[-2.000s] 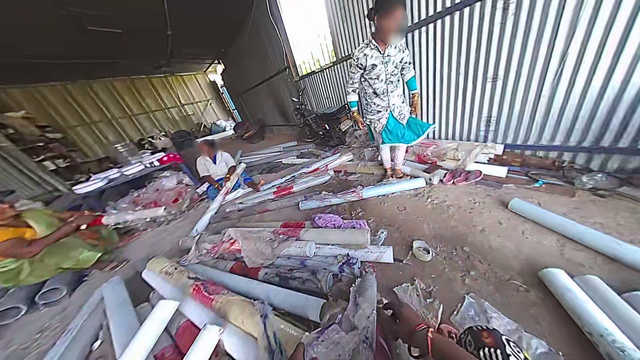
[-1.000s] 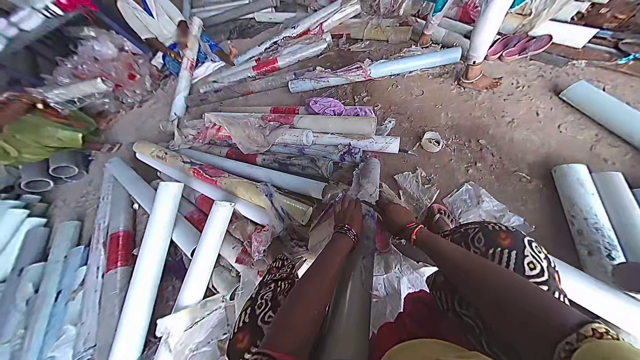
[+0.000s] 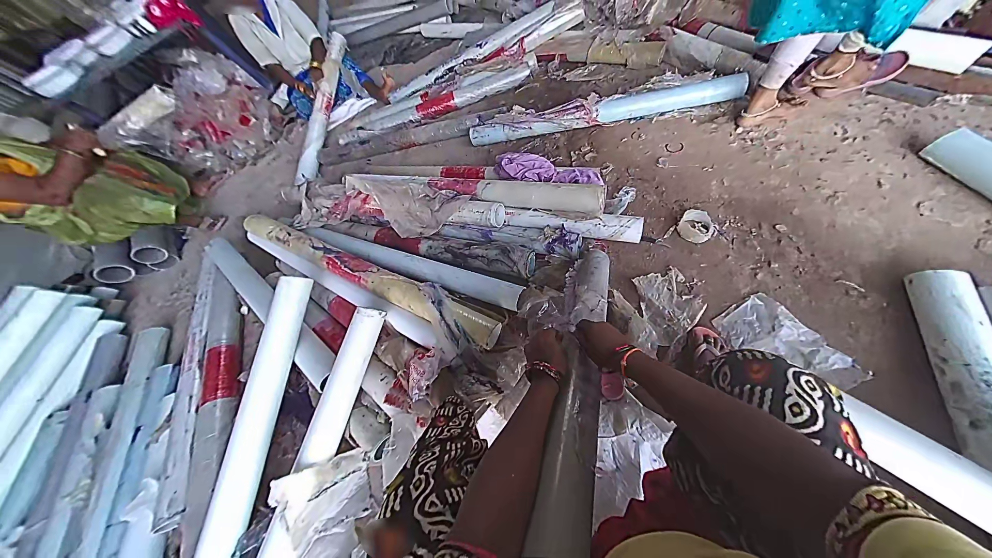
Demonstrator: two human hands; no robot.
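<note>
A grey plastic pipe [image 3: 570, 457] stands out between my knees, its far end wrapped in thin, crumpled plastic film [image 3: 546, 304]. My left hand [image 3: 545, 346] is on the left side of the pipe at the edge of that film, its fingers curled. Opposite it, my right hand [image 3: 601, 341] touches the pipe's right side with bent fingers. Whether either hand pinches the film or grips the pipe is hard to tell. Loose clear plastic sheeting [image 3: 632, 449] lies under and beside the pipe.
Wrapped pipes [image 3: 387, 271] lie crosswise ahead and left. White pipes [image 3: 260, 411] and a pale pipe stack [image 3: 46, 349] are at left. A tape roll [image 3: 696, 225] lies on the dirt floor. People sit at left [image 3: 93, 186] and far left-centre [image 3: 291, 46]; another person's feet [image 3: 775, 108] are upper right.
Compared with two seconds ago, the view has tilted down to my hands. Over the last second both hands have stayed near the edge of the film on the grey pipe.
</note>
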